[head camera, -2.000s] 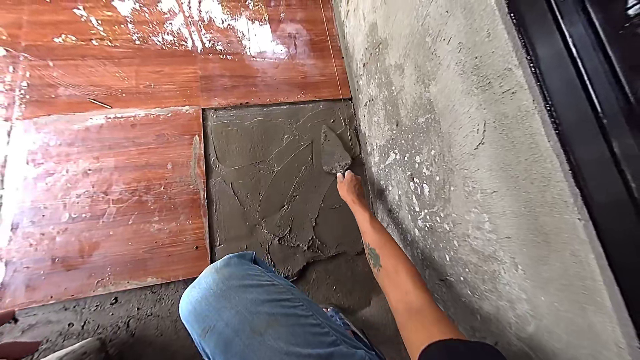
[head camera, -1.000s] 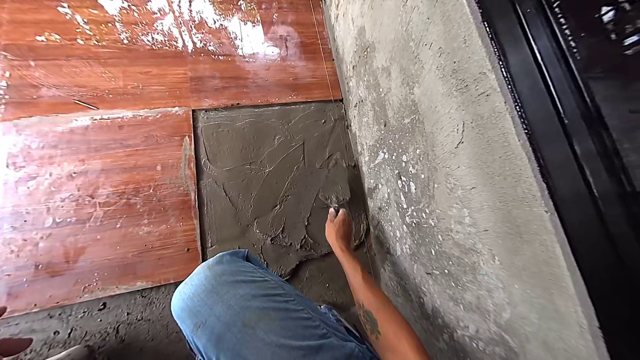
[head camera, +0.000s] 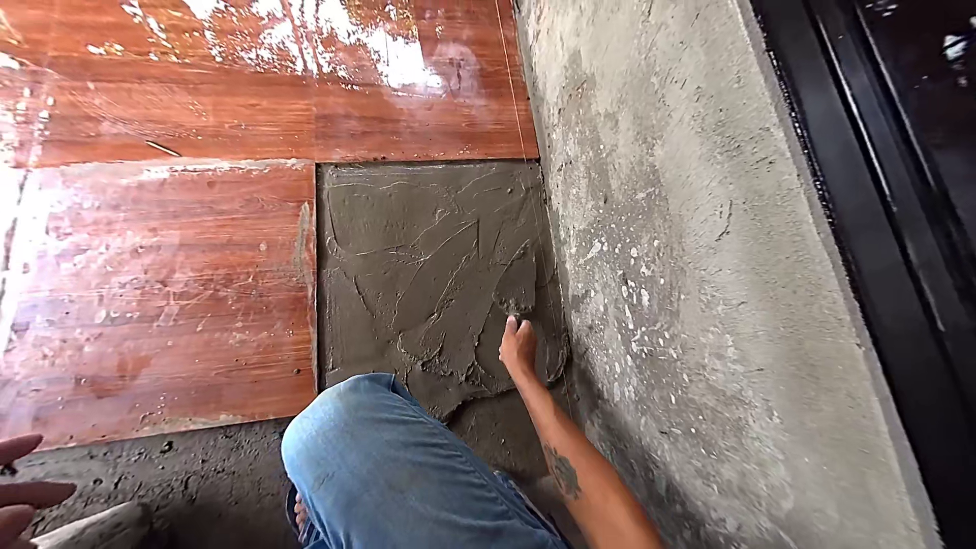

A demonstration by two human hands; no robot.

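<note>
My right hand [head camera: 518,347] grips the handle of a pointed masonry trowel [head camera: 516,286], whose mortar-coated blade lies on the wet mortar bed [head camera: 412,259] near the wall. The mortar is grey, with ridges and smear marks, and its lower edge is uneven. It borders glossy wood-look floor tiles [head camera: 160,297] on its left and upper sides. At the lower left edge of the view, my left hand [head camera: 27,488] is partly visible with its fingers apart; nothing shows in it. My hand hides the trowel's handle.
A rough cement-plastered wall [head camera: 686,229] rises along the right, beside a black frame [head camera: 862,191]. A thin string [head camera: 512,72] runs near the wall. A small stick-like piece [head camera: 163,149] lies on the upper tiles. My jeans-covered knee [head camera: 366,442] is below the mortar bed.
My right hand and the trowel have moved from the upper part of the mortar bed down toward me, then slightly up again. More of my left hand's fingers shows now.
</note>
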